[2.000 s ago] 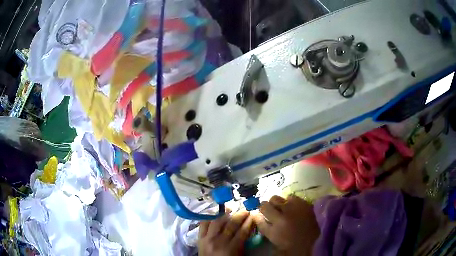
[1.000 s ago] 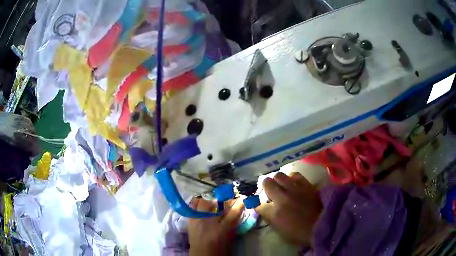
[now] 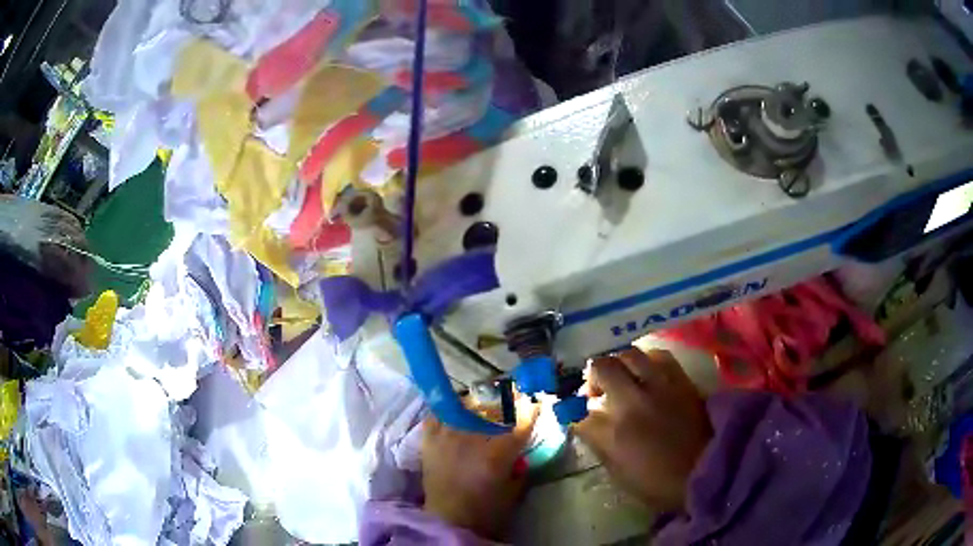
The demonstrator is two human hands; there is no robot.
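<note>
A small turquoise cloth piece point(image 3: 546, 442) lies in bright light below the needle area, between my hands. A little red shows at its left end. My left hand point(image 3: 475, 464) is left of it, fingers at the work under the curved blue guard point(image 3: 432, 379). My right hand point(image 3: 649, 427) is right of it, fingers bent beside the blue knob point(image 3: 571, 410). The head of the sewing machine point(image 3: 683, 213) is above both hands. The needle, presser foot and fingertips are lost in glare or hidden, so I cannot tell what either hand grips.
White cloth point(image 3: 101, 437) is heaped at left. A pile with yellow point(image 3: 256, 181), coral and turquoise edges lies behind the machine's left end. A purple bow point(image 3: 411, 291) hangs there. Coral-red cloth point(image 3: 784, 336) lies at right behind my sleeve. Part of a person's head point(image 3: 37, 240) shows at far left.
The view has shifted, so the machine sits further right and slightly higher. My hands stay at the needle area. A red bit now shows by the turquoise piece near my left fingers.
</note>
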